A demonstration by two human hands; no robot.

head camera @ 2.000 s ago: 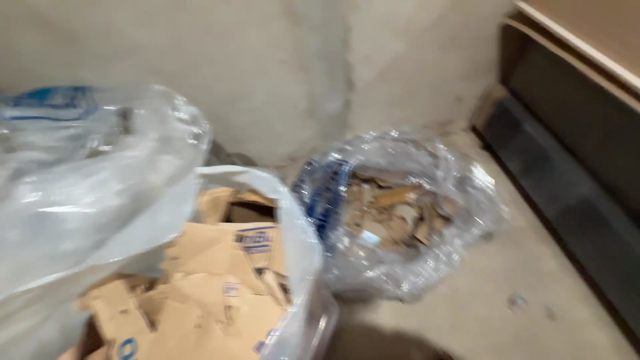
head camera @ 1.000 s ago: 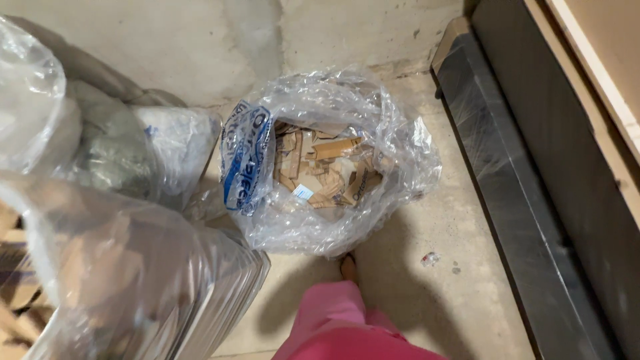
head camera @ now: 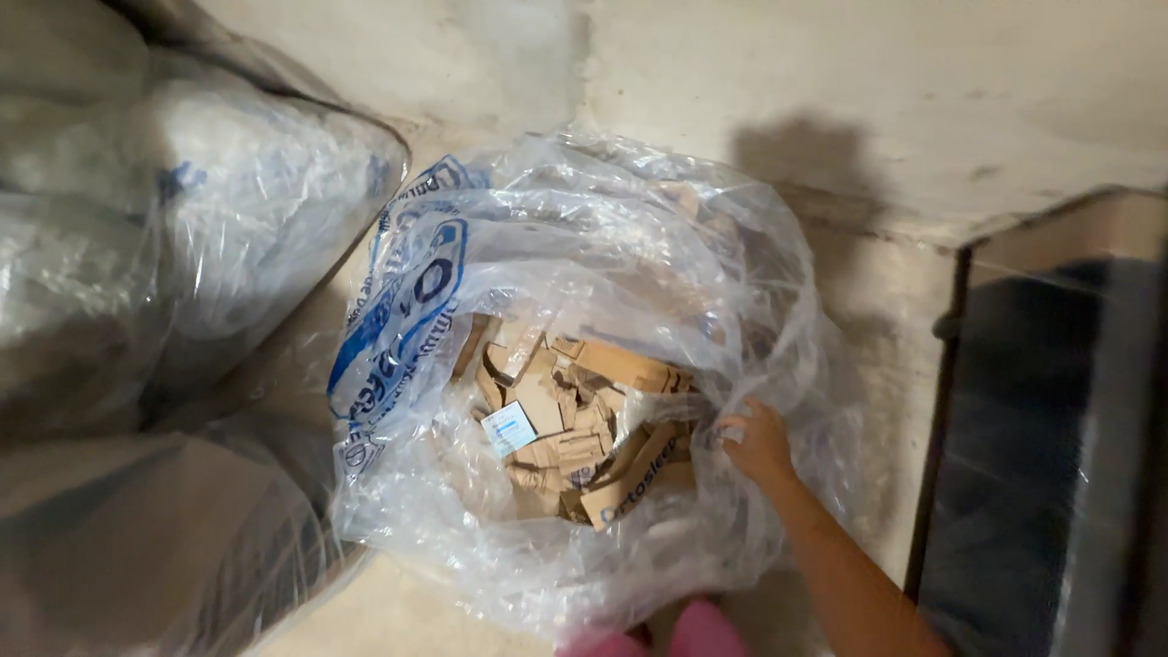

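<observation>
A large clear plastic bag (head camera: 584,566) with blue printing stands on the floor, its mouth spread wide. Torn pieces of brown cardboard (head camera: 584,374) lie inside it, along with a small white and light-blue label or card (head camera: 509,428). My right hand (head camera: 756,440) reaches in from the lower right and touches the right side of the bag's rim, thumb and fingers at the film. Whether the fingers are closed on the plastic cannot be told. My left hand is out of view.
More filled plastic bags (head camera: 265,201) crowd the left side. A pale wall (head camera: 657,73) runs behind the bag. On the right stands a long dark panel or box (head camera: 1022,383) with a brown edge. My pink-clothed knees show at the bottom.
My right hand has come into view at the bag's right rim. The bag with cardboard appears larger and nearer, as the view has moved closer to it.
</observation>
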